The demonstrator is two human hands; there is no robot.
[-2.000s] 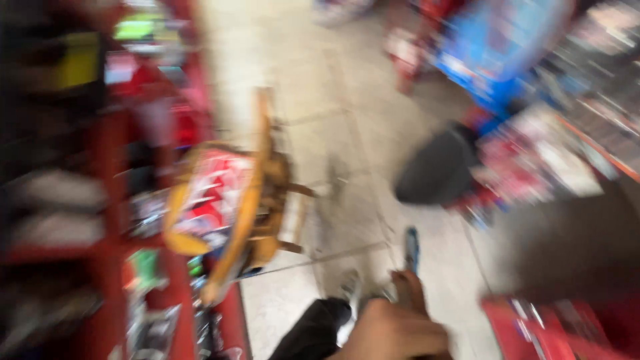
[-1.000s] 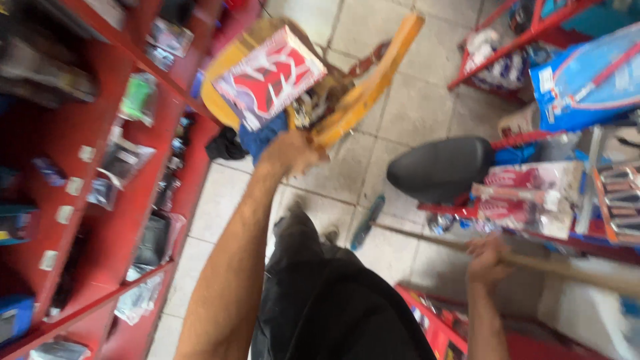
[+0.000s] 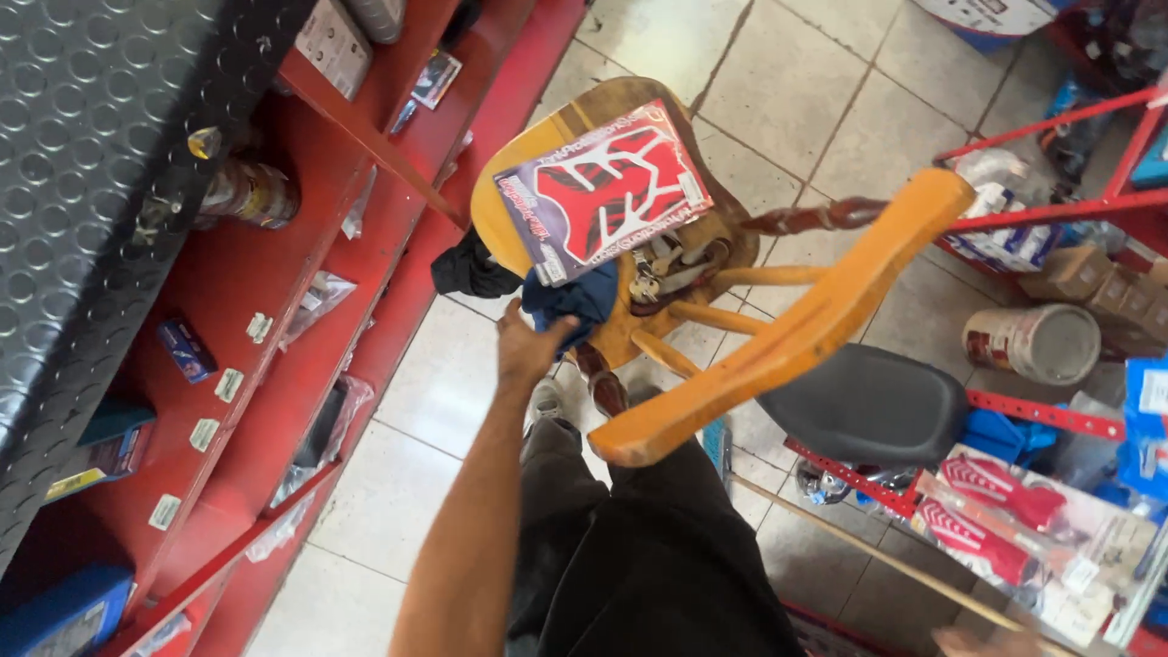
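Observation:
My left hand (image 3: 534, 342) has its thumb and fingers around the edge of a dark blue cloth (image 3: 573, 306) on a wooden chair (image 3: 785, 338). A flat package with a red and white tank protector (image 3: 607, 192) lies on the seat, beside several metal parts (image 3: 662, 265). A black cloth (image 3: 474, 267) hangs at the seat's left edge. My right hand (image 3: 990, 641), blurred at the bottom right edge, is at the wooden handle (image 3: 867, 545) of a broom, whose blue-green bristles (image 3: 717, 447) are near the floor by my legs.
Red shelves (image 3: 274, 365) with packaged goods run along the left, beneath a black studded surface (image 3: 109, 182). On the right are a black motorcycle seat (image 3: 862, 403), a red perforated rack (image 3: 1049, 415), a round tub (image 3: 1031, 344) and cardboard boxes (image 3: 1077, 274). Tiled floor (image 3: 803, 100) shows between.
The chair's backrest now stands nearer my legs, and its seat is turned relative to one second ago. My left hand remains at the blue cloth. My right hand has shifted toward the bottom right edge.

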